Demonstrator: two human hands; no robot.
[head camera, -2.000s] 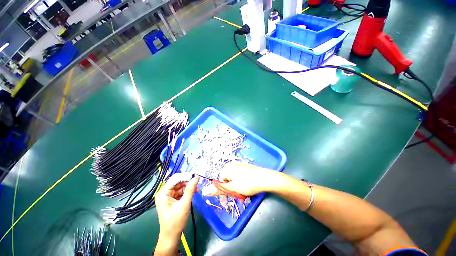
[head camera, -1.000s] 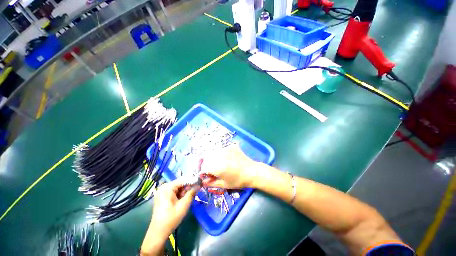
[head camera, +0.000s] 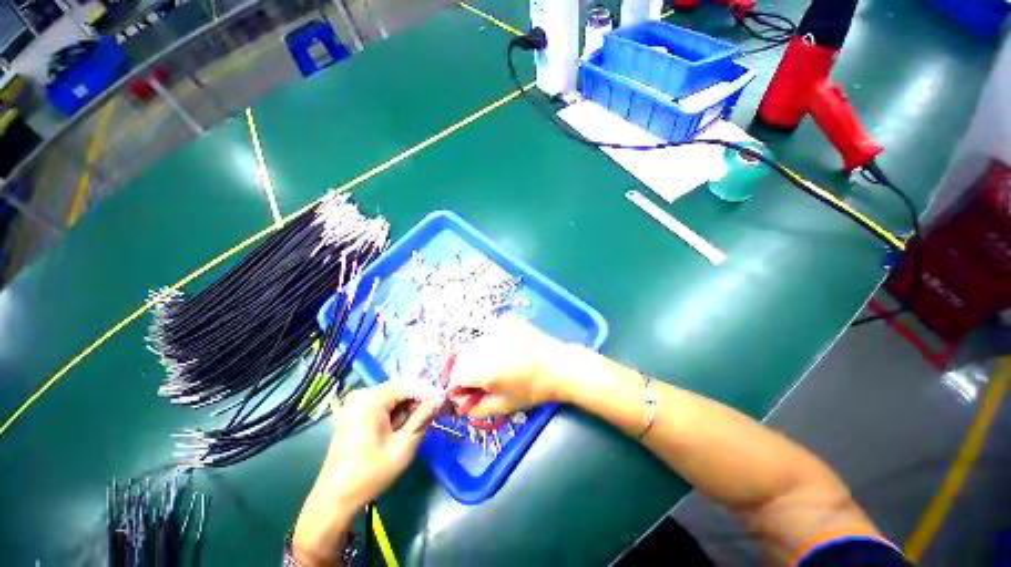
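My right hand (head camera: 504, 368) is closed around the small red-handled cutters (head camera: 479, 412) over the blue tray (head camera: 471, 487). My left hand (head camera: 383, 434) is just left of it, thumb and fingers pinched at the cutters' tip. The end of a black cable appears to be between those fingers, but it is mostly hidden. Small white and silvery pieces (head camera: 449, 299) lie in a loose heap in the tray. A thick bundle of black cables (head camera: 249, 305) with whitish ends lies left of the tray, and some loose cables reach over its left rim.
A second dark bundle (head camera: 153, 526) is at the lower left edge. A pale strip (head camera: 676, 227) lies right of the tray. Behind are blue bins (head camera: 663, 83) on white paper (head camera: 654, 166), a teal pot (head camera: 736, 174), a black power cord (head camera: 621, 145) and a red heat gun (head camera: 815, 94).
Over two seconds my hands have come together at the cutters' tip. The black cable seen hanging below my left hand earlier no longer shows clearly. The view has shifted slightly.
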